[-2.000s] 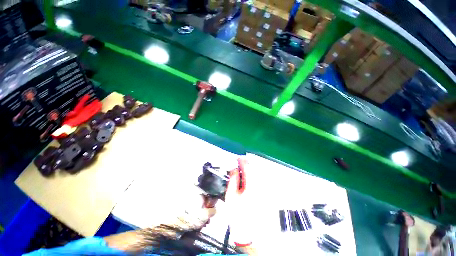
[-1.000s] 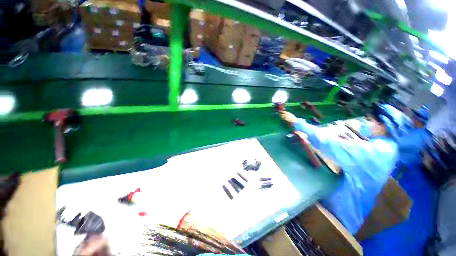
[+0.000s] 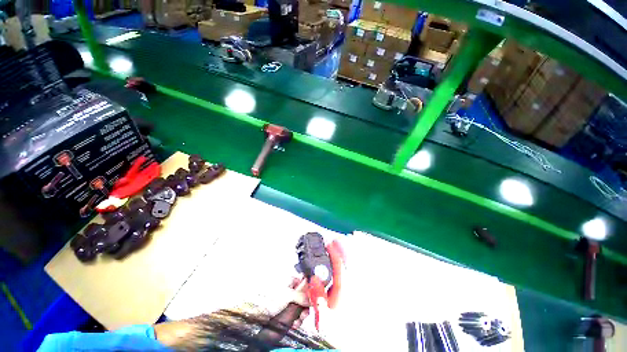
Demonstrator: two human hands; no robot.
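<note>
A T-shaped appliance with a dark ribbed head [image 3: 314, 254] and a maroon-brown handle [image 3: 282, 323] is held over the white sheet [image 3: 385, 275]. My left hand [image 3: 297, 297], bare with a blue sleeve, grips it just below the head. My right hand [image 3: 334, 275], in a white glove with red fingers, is against the head's right side and front. The glove's white part blends into the bright sheet. Dark blurred strands cover part of my left wrist and the handle. Dark metal strips [image 3: 432, 337] and a cluster of small silver-black parts [image 3: 485, 328] lie at the lower right.
Maroon caps [image 3: 137, 218] are piled on tan cardboard [image 3: 103, 282], beside a red glove-like shape [image 3: 134, 180] and a black printed box [image 3: 82, 144]. The green conveyor [image 3: 371, 192] carries T-shaped units [image 3: 271, 146] and a small maroon part [image 3: 484, 236]. A green post [image 3: 440, 103] stands beyond.
The view swung right, then back left; the neighbouring worker has left view. My red-gloved fingers, apart from the appliance head one second ago, are now against it.
</note>
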